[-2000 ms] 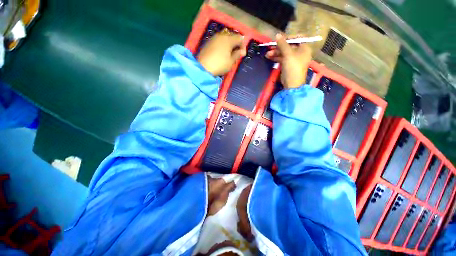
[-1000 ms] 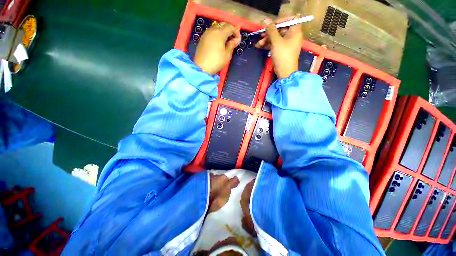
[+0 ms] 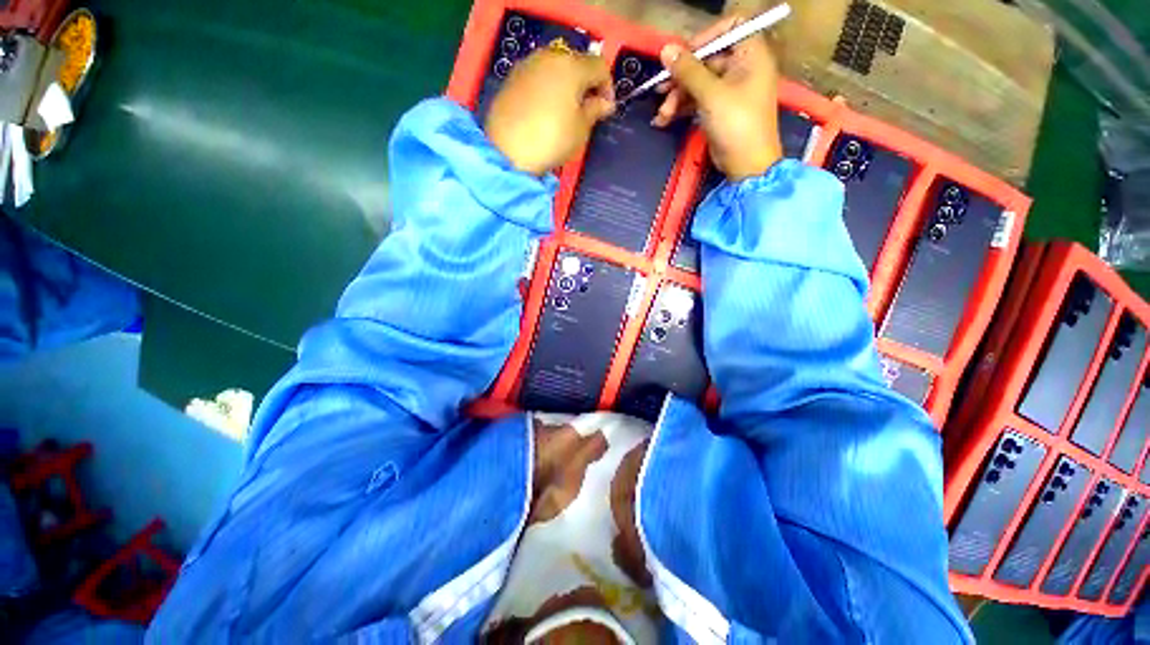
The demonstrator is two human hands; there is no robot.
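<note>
A red foam tray (image 3: pixel 826 114) holds several dark grey phones or rear housings with camera rings at their top ends. My right hand (image 3: pixel 731 95) holds a white pen-like tool (image 3: pixel 754 28) like a pencil. Its thin dark tip points down-left to the camera lens area of one phone (image 3: pixel 618 183) in the upper row. My left hand (image 3: pixel 545 111) rests over the phone pocket to the left, its fingertips pinched together beside the tool tip. Whether the left fingers hold something small cannot be seen.
Cardboard (image 3: pixel 971 95) with a block of small black pieces (image 3: pixel 868 35) lies behind the tray. A second red tray (image 3: pixel 996 454) with phones stands at the right. Clear plastic (image 3: pixel 1126 176) lies at the far right. A green mat (image 3: pixel 240 164) is at the left.
The white tool is tilted more steeply, and its tip has come down closer to my left fingertips. The view has shifted, so the trays sit differently in the picture.
</note>
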